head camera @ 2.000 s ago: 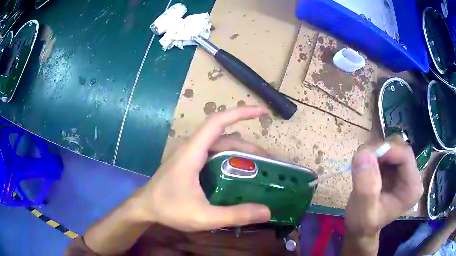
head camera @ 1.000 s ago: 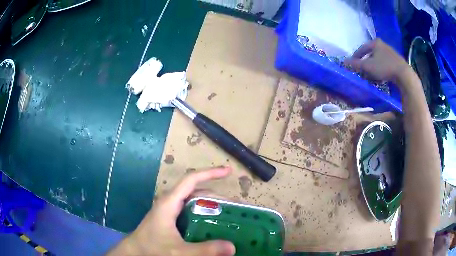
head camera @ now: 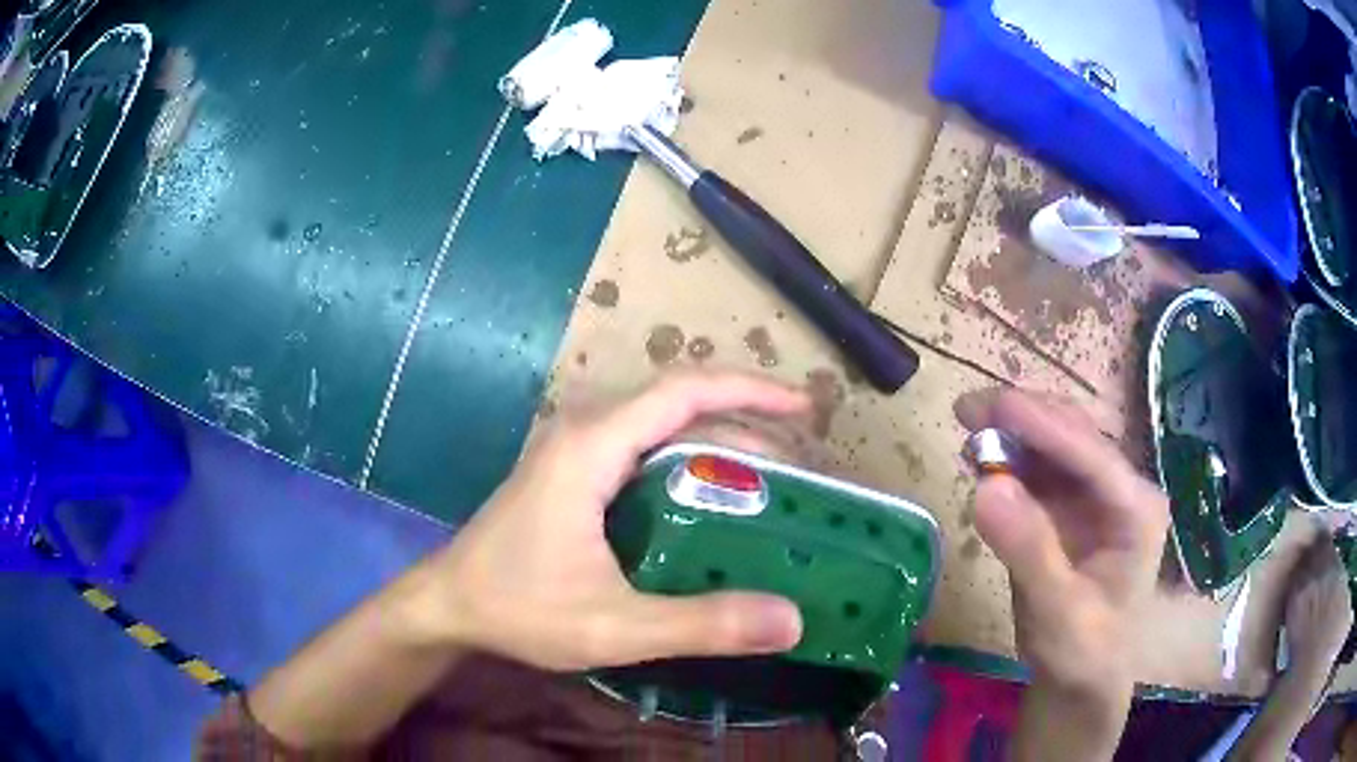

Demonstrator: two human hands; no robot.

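Note:
My left hand (head camera: 581, 536) holds a glossy green shell (head camera: 789, 566) near the table's front edge, thumb across its face and fingers behind it. A red-orange lamp piece in a silver surround (head camera: 722, 479) sits at the shell's upper left corner; several small dark holes show in the shell. My right hand (head camera: 1064, 536) is to the right of the shell, apart from it, and pinches a small silver and orange lamp piece (head camera: 993, 451) between thumb and fingers. A white cup (head camera: 1075, 232) with a pale stick (head camera: 1158, 231) resting in it stands on a stained cardboard pad (head camera: 1027, 298).
A hammer (head camera: 804, 276) with a white-wrapped head (head camera: 595, 97) lies across the cardboard mat (head camera: 700, 320). A blue bin (head camera: 1109, 149) is at the top right. Green shells (head camera: 1213, 432) lie at the right and upper left. Another person's hand (head camera: 1317, 625) is at the lower right.
The pale stick has gone from my right hand to the cup. My right hand reached into the blue bin, and has come back beside the shell with a lamp piece. My left hand still holds the shell.

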